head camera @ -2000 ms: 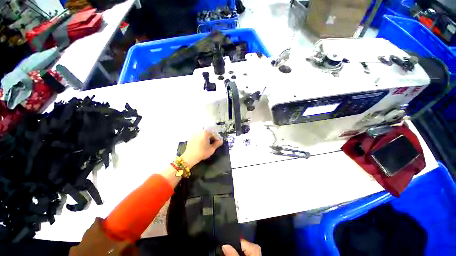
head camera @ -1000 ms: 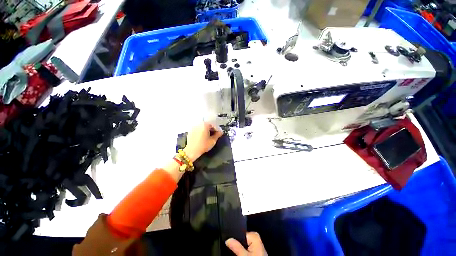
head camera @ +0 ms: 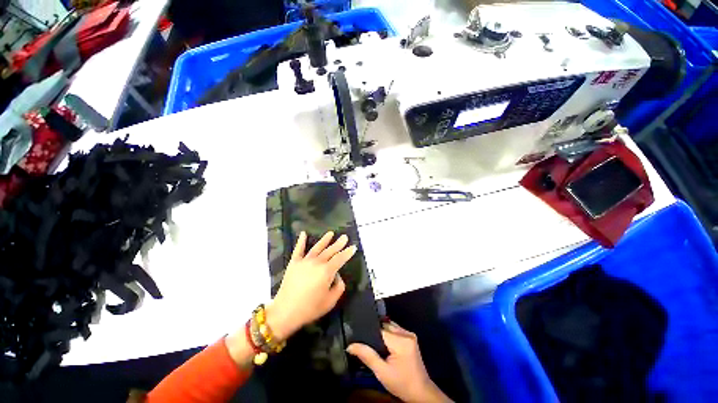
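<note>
A long camouflage panel (head camera: 311, 206) lies on the white table, its far end at the presser foot (head camera: 343, 163) of the sewing machine (head camera: 535, 71). My left hand (head camera: 313, 279) lies flat on the panel with its fingers spread. My right hand (head camera: 397, 358) grips the panel's right edge near the table's front edge, thumb on top. The panel's near end is partly hidden by my hands and runs out at the bottom.
A heap of black webbing tabs (head camera: 86, 228) lies at left. Thread snips (head camera: 442, 194) lie right of the needle. A smartphone (head camera: 604, 186) rests on dark red cloth (head camera: 551, 171). Blue crates stand behind (head camera: 189, 72) and at the right front (head camera: 689, 236).
My left hand has moved back from the needle and now lies flat on the panel. My right hand has moved slightly up and shows more. The camera view has shifted.
</note>
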